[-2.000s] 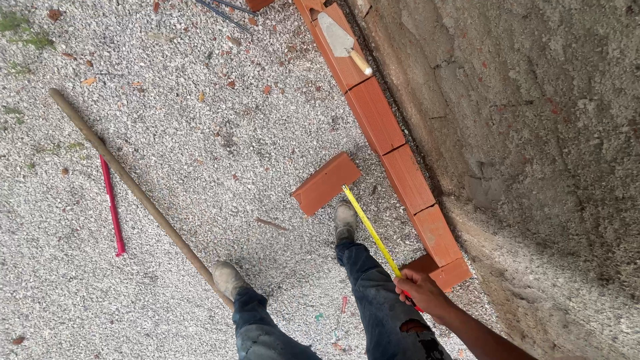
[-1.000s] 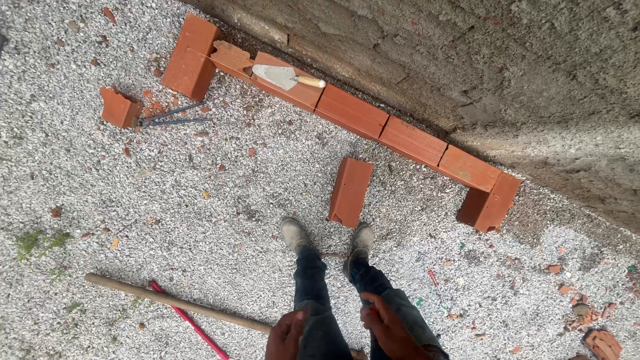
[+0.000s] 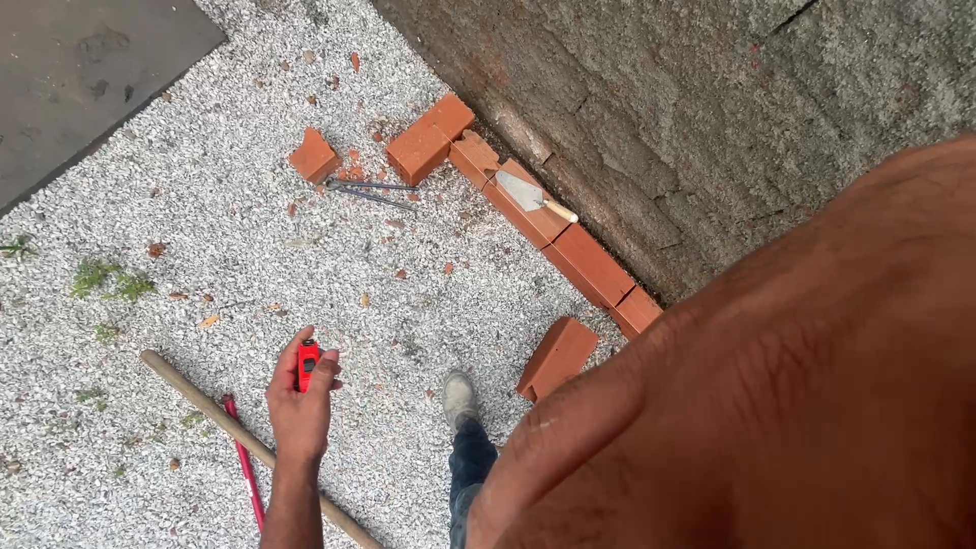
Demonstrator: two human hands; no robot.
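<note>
My left hand (image 3: 301, 404), low and left of the middle, holds a red tape measure (image 3: 307, 366) between thumb and fingers. No extended blade shows. My right hand (image 3: 732, 381) looms very close to the camera and fills the lower right; its fingertips and anything in them are hidden. Behind it a row of hollow clay bricks (image 3: 583, 263) runs along the wall, with a pointing trowel (image 3: 522, 192) lying on top. One loose clay brick (image 3: 563, 352) lies on the gravel, partly covered by my right hand.
A rough masonry wall (image 3: 610, 107) borders the row. At its far end sit a crosswise brick (image 3: 431, 137), a broken brick piece (image 3: 313, 156) and long metal pincers (image 3: 370, 187). A wooden pole (image 3: 202, 400) crosses a red bar (image 3: 245, 465) at lower left. A dark slab (image 3: 84, 76) lies top left.
Two seconds ago my right hand held the tape with its yellow blade out; now my left hand holds the case. My right hand has come up close to the camera. The view has swung.
</note>
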